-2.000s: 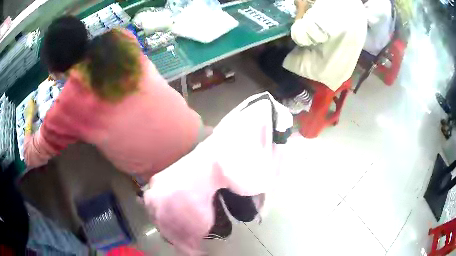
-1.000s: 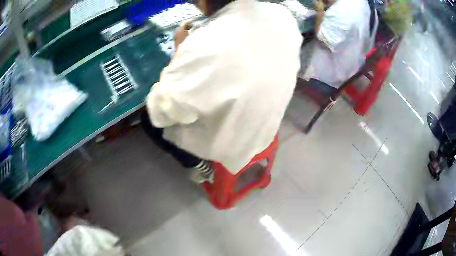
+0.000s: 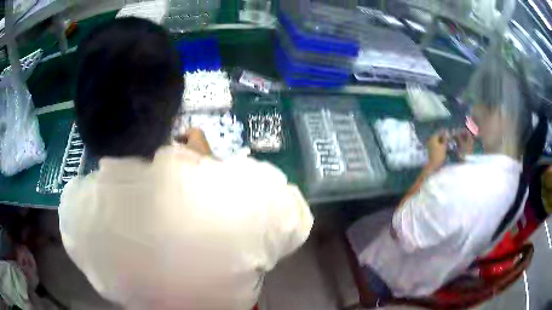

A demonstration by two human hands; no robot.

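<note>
Neither of my hands is in the picture. Nearest in front is a person in a cream top (image 3: 181,224), seated with their back to me at the green bench (image 3: 242,48). On the bench lie a heap of small white parts (image 3: 225,133), a tray of white sticks (image 3: 207,91) and a small clear box of metal pins (image 3: 265,130). To the right is a stack of clear trays (image 3: 339,145) with rod-shaped parts in two columns. Another tray of parts (image 3: 72,154) is partly hidden at the left.
A second person in white (image 3: 466,212) sits at the right on a red seat (image 3: 505,254), hands near more white parts (image 3: 400,142). Blue trays (image 3: 318,54) and stacked pale trays (image 3: 393,57) stand behind. A clear bag (image 3: 19,127) lies at the left.
My view has swung along the bench and closer to it. The person in cream is now large in front, and the bench top beyond shows. The person in pink is out of view.
</note>
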